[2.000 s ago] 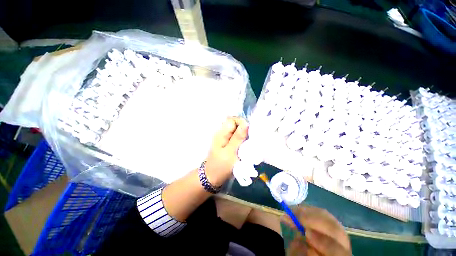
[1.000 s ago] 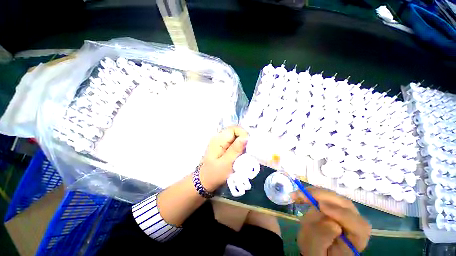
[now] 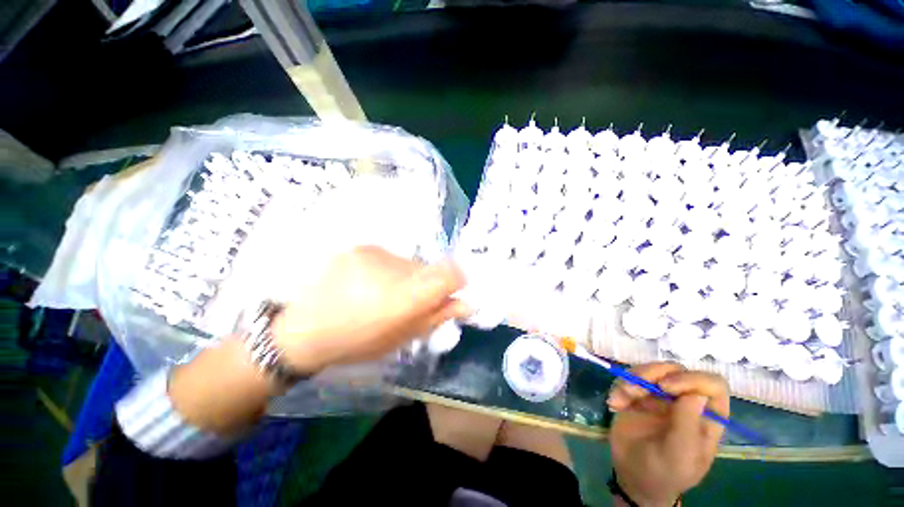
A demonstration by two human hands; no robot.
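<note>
My left hand (image 3: 357, 302), blurred, is over the front right part of the lined box. White plastic parts (image 3: 445, 336) show at its fingertips; how many it holds is hidden. My right hand (image 3: 669, 421) holds a thin blue brush (image 3: 644, 383) whose orange tip points left, beside the right rim of the small round pot (image 3: 535, 366). The pot stands on the green bench. Rows of white parts (image 3: 644, 228) with thin pins upright cover the corrugated sheet (image 3: 763, 388) on the right.
The box with a clear bag liner (image 3: 134, 287) holds rows of white parts at left. Another filled tray (image 3: 882, 436) is at far right. A blue crate (image 3: 109, 406) is below left. A pale post (image 3: 327, 89) stands behind the box.
My left hand has turned more level and its forearm has swung left. The brush has turned from pointing up-left to nearly level beside the pot. The camera view has also shifted.
</note>
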